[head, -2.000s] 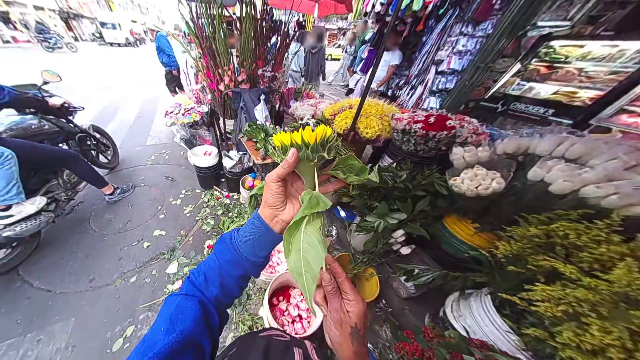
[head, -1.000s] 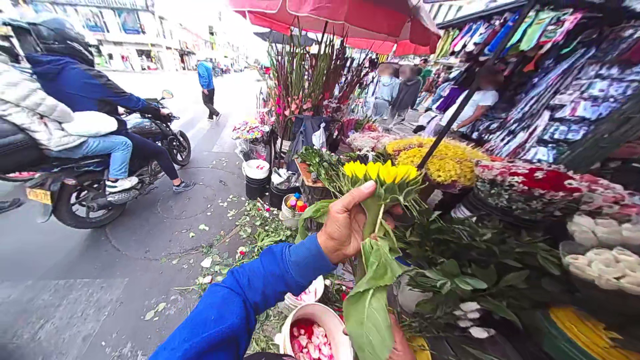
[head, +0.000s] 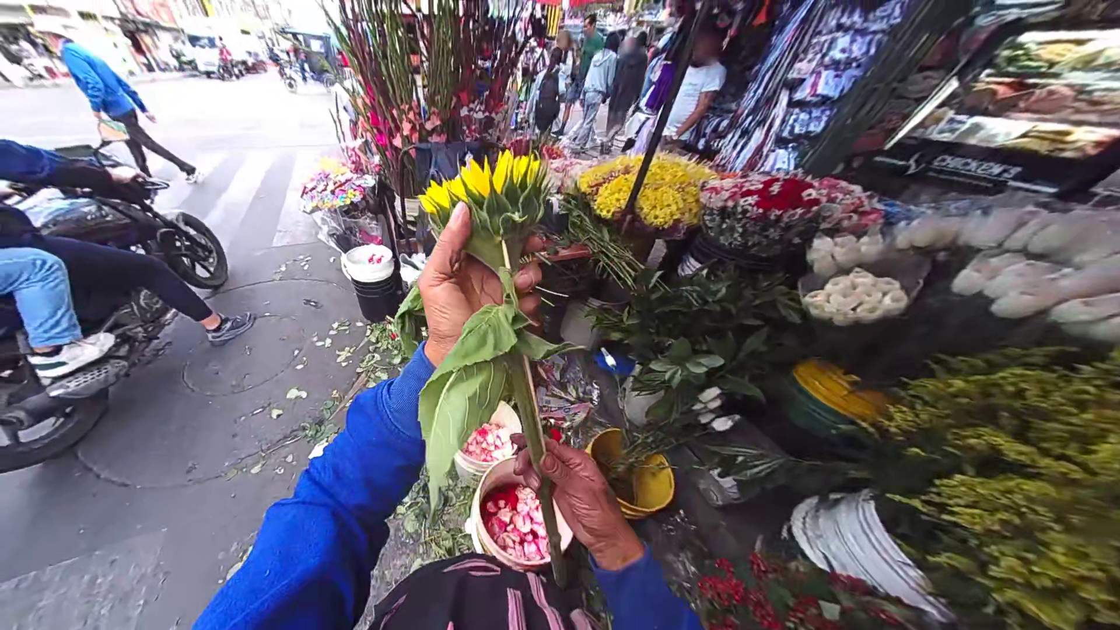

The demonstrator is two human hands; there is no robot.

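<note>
A single sunflower (head: pixel 490 188) with yellow petals and a thick green stem stands nearly upright before me. My left hand (head: pixel 472 293) is closed around it just under the bloom, with the thumb against the green back of the head. Large drooping leaves (head: pixel 468 398) hang below that hand. Lower down, the fingers of my right hand (head: pixel 577 494) grip the stem. Behind the stem's lower end sits a white bucket of pink and red petals (head: pixel 521 525), and a smaller one (head: pixel 488 444) is just beyond it.
A yellow bucket (head: pixel 652 486) lies right of the petals. Bunches of yellow flowers (head: pixel 652 188), red and white flowers (head: pixel 761 206) and wrapped white blooms (head: pixel 857 296) line the right side. Cut leaves litter the pavement. At left are a motorcycle (head: pixel 197 249) with riders and a walking person (head: pixel 105 87).
My right hand, mostly hidden behind the leaves one second ago, now shows on the lower stem. The motorcycle appears farther left, and the view has turned.
</note>
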